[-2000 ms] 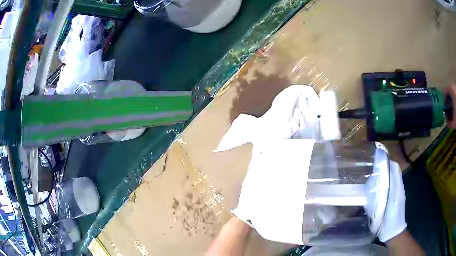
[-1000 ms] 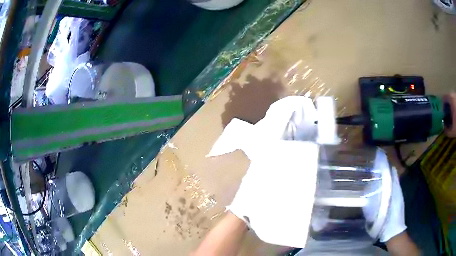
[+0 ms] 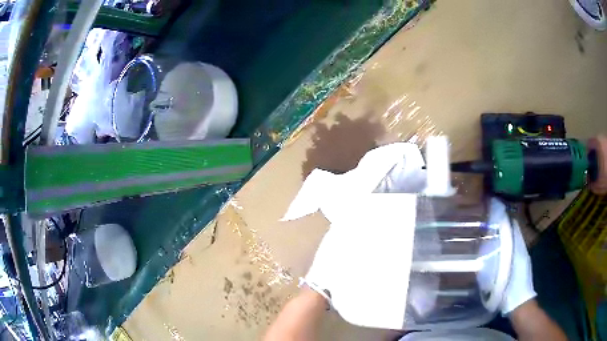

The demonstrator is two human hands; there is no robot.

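Observation:
A clear jug (image 3: 449, 266) with a white lower part lies on its side between my hands at the lower middle, beside the white wheel (image 3: 438, 166) of a small green and black bench grinder (image 3: 539, 168). My left hand (image 3: 333, 266), gloved, is on the jug's white end; glove and white part blend, and its fingers are hard to make out. A white cloth (image 3: 316, 193) sticks out to the left above that hand. My right hand (image 3: 516, 266), gloved, holds the rim end, partly seen through the clear wall.
Brown cardboard (image 3: 479, 60) with tape and dark stains covers the bench. A dark green conveyor (image 3: 266, 53) runs diagonally at left, carrying jugs (image 3: 200, 103). A green striped bar (image 3: 140, 174) crosses over it. A yellow crate (image 3: 589, 233) is at right. Another pale round rim shows at the bottom edge.
The conveyor jugs have moved up and right past the striped bar; the topmost one has left view. The view has shifted slightly. My hands still hold the jug beside the wheel.

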